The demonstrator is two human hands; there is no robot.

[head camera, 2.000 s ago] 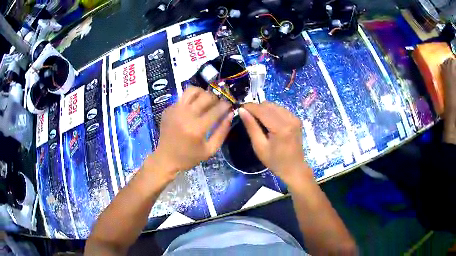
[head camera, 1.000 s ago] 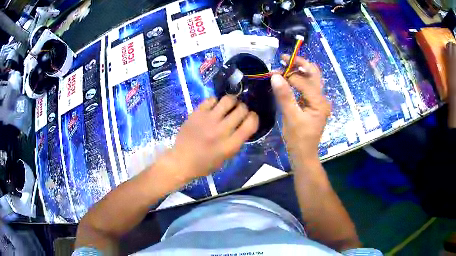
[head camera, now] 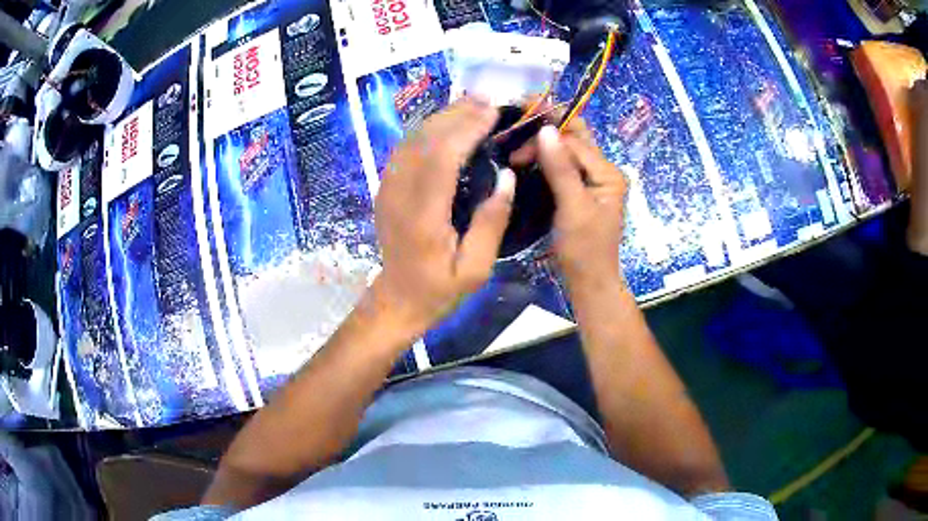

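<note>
A white housing (head camera: 509, 63) with a dark round opening lies on the blue printed sheets in front of me, its white part pointing away. My left hand (head camera: 440, 198) is around a black camera head (head camera: 475, 190) at the left side of the opening, fingers over its top and thumb on its near side. My right hand (head camera: 584, 188) pinches the yellow, orange and dark wires (head camera: 593, 79) at the opening's right edge. The wires loop up past the fingers. The wire ends are hidden or blurred.
White-and-black camera units (head camera: 76, 97) stand at the left edge. Another black camera head (head camera: 598, 22) lies beyond the housing. An orange packet (head camera: 891, 87) is at the right edge beside another person's arm. Blue BOSCH ICON sheets (head camera: 249, 163) cover the bench.
My left hand has risen and closed around the black camera head. My right hand has moved slightly left and down with the wires. The view has shifted, so the bench things sit higher.
</note>
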